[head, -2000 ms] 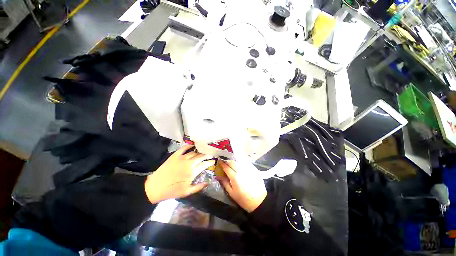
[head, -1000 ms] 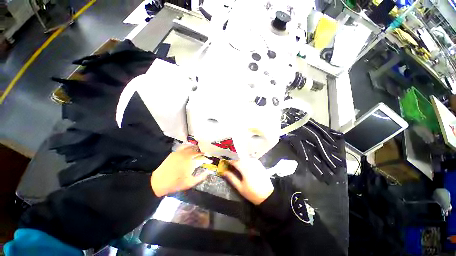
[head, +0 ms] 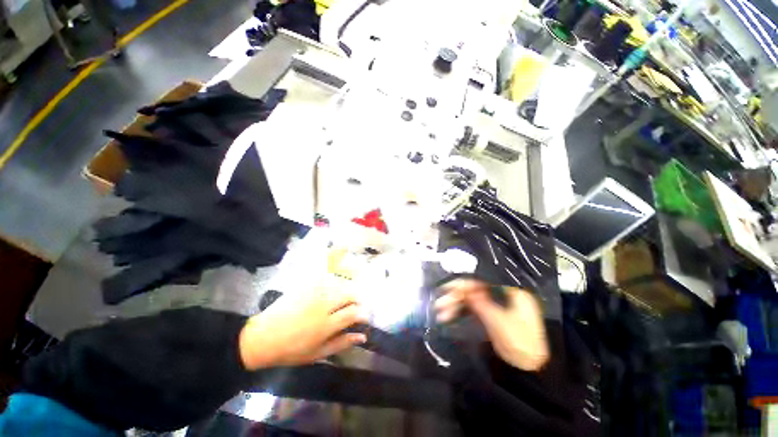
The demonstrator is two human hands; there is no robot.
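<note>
A white sewing machine (head: 384, 171) with a red marking stands in the centre, its work area washed out by glare. My left hand (head: 303, 329) lies left of this area, with thumb and fingertips pointing right; whether it grips anything is unclear. My right hand (head: 503, 324) is blurred, right of the work area, with fingers bent towards it; its grip is unclear. Dark material lies between the hands, with a thin white strand (head: 437, 348). A black strip (head: 367, 384) lies across the table front.
A heap of black strips (head: 188, 196) lies left of the machine, a brown cardboard box (head: 104, 162) behind it. Narrow black pieces with white lines (head: 503, 243) lie right of the machine. A screen (head: 604, 218) and a green crate (head: 682, 186) are further right.
My right hand has moved right, away from the work area and my left hand. My left hand has shifted slightly down. The yellow piece between my fingers no longer shows clearly. The camera view has shifted.
</note>
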